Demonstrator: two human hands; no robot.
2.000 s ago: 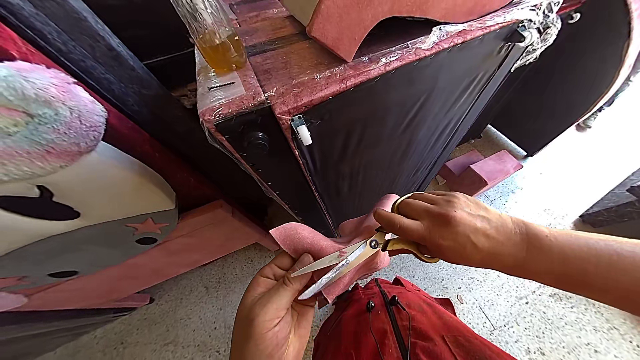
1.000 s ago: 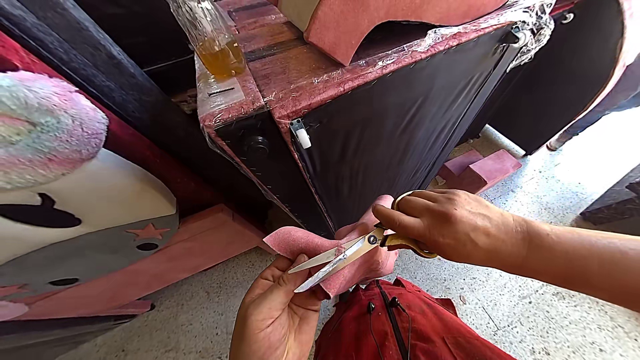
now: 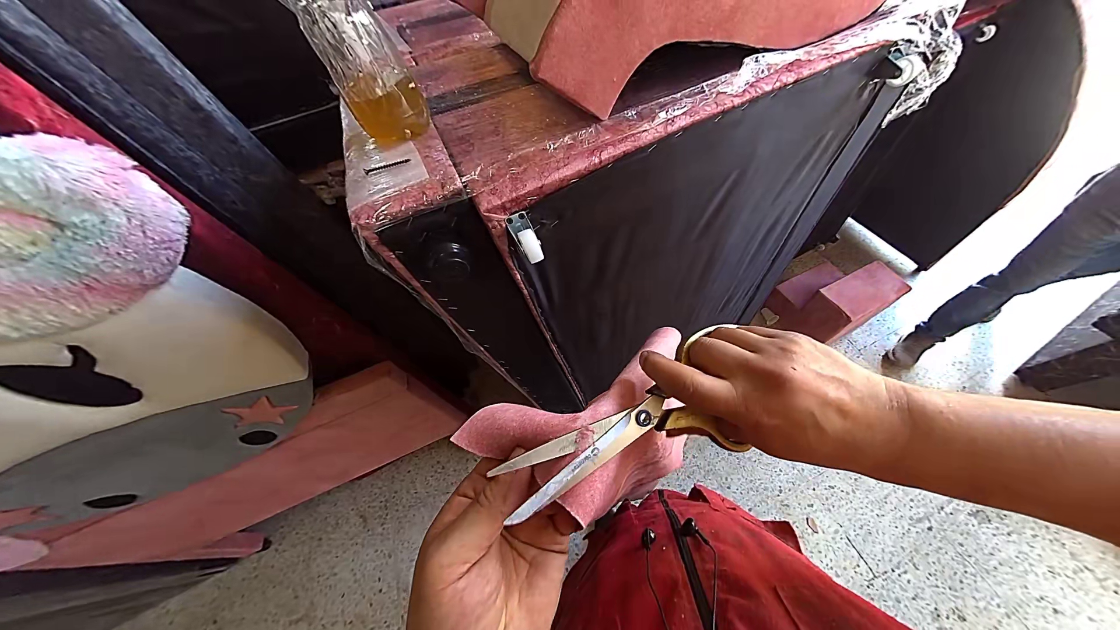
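My right hand (image 3: pixel 770 385) grips the handles of a pair of scissors (image 3: pixel 604 446), its fingers through the yellow-and-black loops. The blades point down and to the left, parted, with a piece of pink fabric (image 3: pixel 516 429) lying between and behind them. My left hand (image 3: pixel 494 542) pinches the lower left part of that fabric between thumb and fingers, close to the blade tips. The fabric is creased and curls upward at its upper end. Part of it is hidden behind the scissors and my right hand.
Ahead stands a black-covered furniture piece (image 3: pixel 691 219) with plastic-wrapped pink edges. On it are a bottle of amber liquid (image 3: pixel 389 105), a screw (image 3: pixel 387 164) and a pink upholstered part (image 3: pixel 665 44). Pink blocks (image 3: pixel 844 302) lie on the floor. Padded animal-faced furniture (image 3: pixel 166 376) is at left; a person's leg (image 3: pixel 1006 262) at right.
A person's leg has come into view at the right. My hands, the scissors and the fabric have kept nearly the same place.
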